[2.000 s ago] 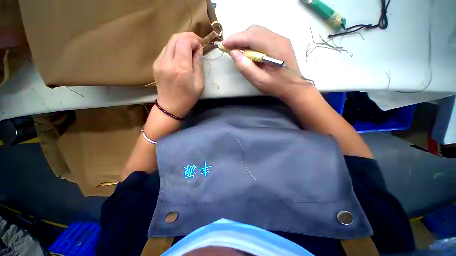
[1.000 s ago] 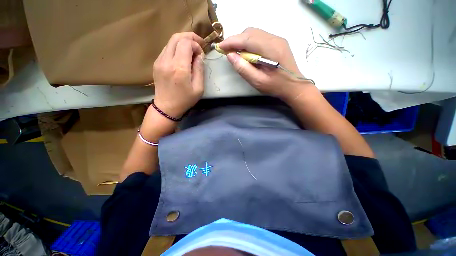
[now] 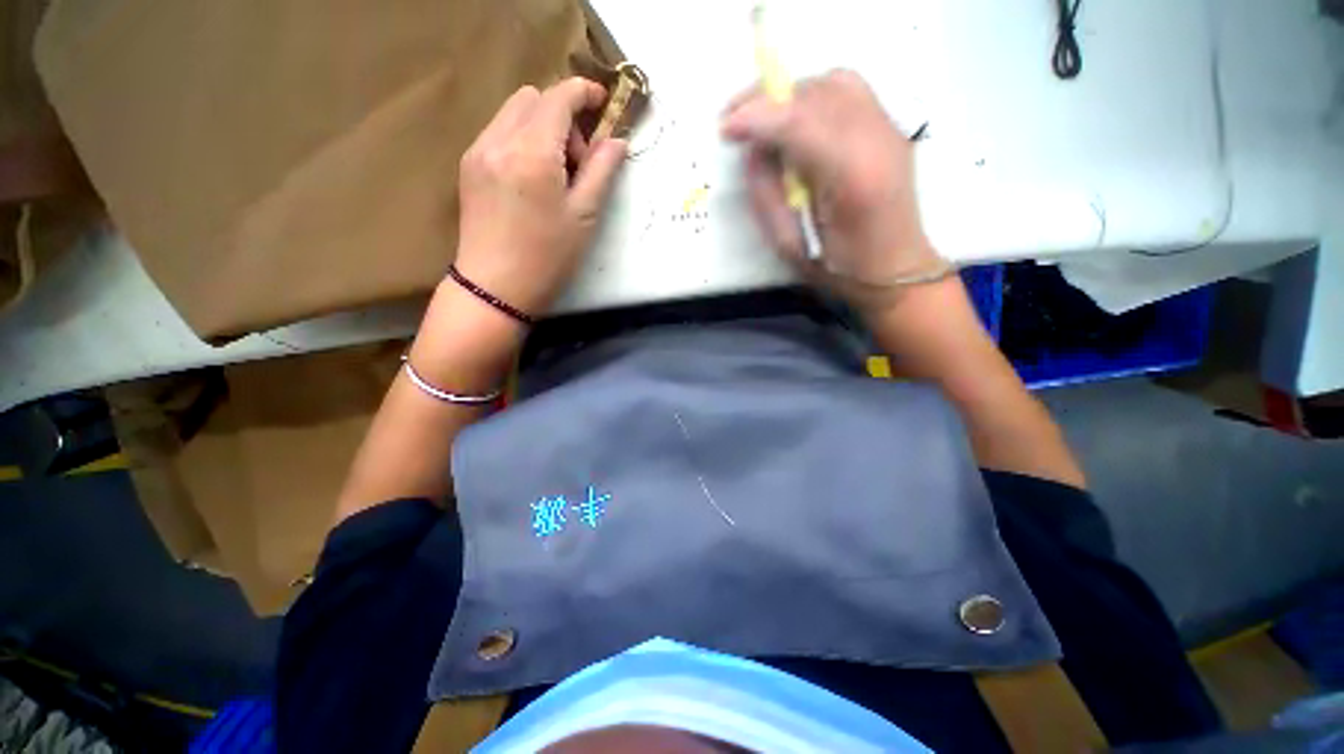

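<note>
The tan canvas bag [image 3: 295, 148] lies on the white table at the left. A small brown tab [image 3: 619, 103] with a gold metal ring [image 3: 632, 77] sticks out from its right edge. My left hand [image 3: 531, 177] pinches the tab between thumb and fingers. My right hand [image 3: 840, 170], blurred, is apart from the bag and holds a slim pale-yellow tool [image 3: 798, 192] with a metal band. The tool points away from me, and part of it is hidden by the fingers.
Loose thread bits [image 3: 690, 209] lie on the white table [image 3: 1002, 192] between my hands. A looped black cord [image 3: 1066, 44] lies at the back right. A blue crate [image 3: 1150, 336] is below the table edge, and tan bag pieces [image 3: 280, 471] hang at the lower left.
My right hand has moved right, away from the tab, with the tool in it. My left hand keeps the tab, and the bag has turned slightly. The green handle is out of view.
</note>
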